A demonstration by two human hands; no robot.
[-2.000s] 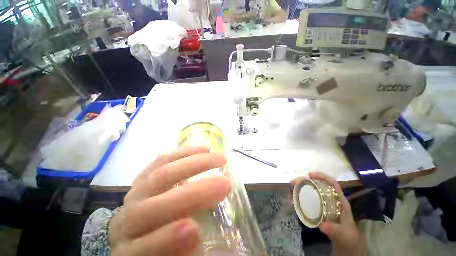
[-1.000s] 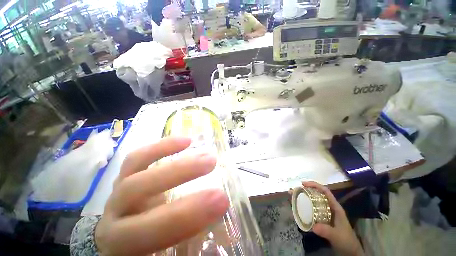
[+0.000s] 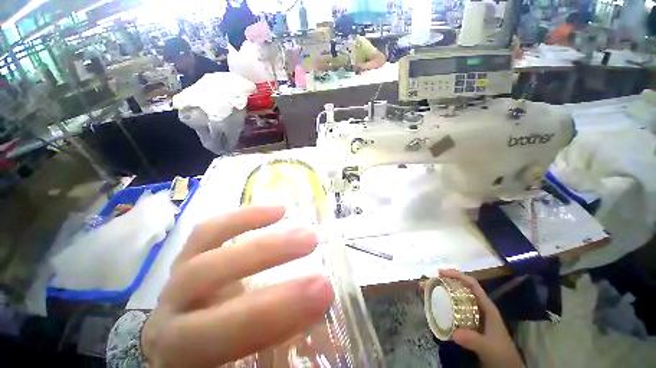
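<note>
My left hand [image 3: 237, 295] is wrapped around a clear glass jar [image 3: 345, 287], held tilted close to the camera, its yellowish end pointing away over the table. The lower part of the jar is cut off by the picture's edge. My right hand [image 3: 490, 338] holds a gold-coloured jar lid [image 3: 466, 307] with a white centre, in front of the table's front edge and apart from the jar. A slim dark metal tool [image 3: 369, 251] lies on the white table [image 3: 410, 263] between them.
A white sewing machine [image 3: 467, 147] with a control panel [image 3: 460, 74] stands behind. A blue tray [image 3: 108, 295] with white fabric [image 3: 115, 241] is at the left. A dark strap [image 3: 507, 233] hangs over the right front edge. Two people sit at the back.
The view has shifted, showing more of the workshop behind. The jar is now nearer the camera than two seconds ago. Both hands keep their holds.
</note>
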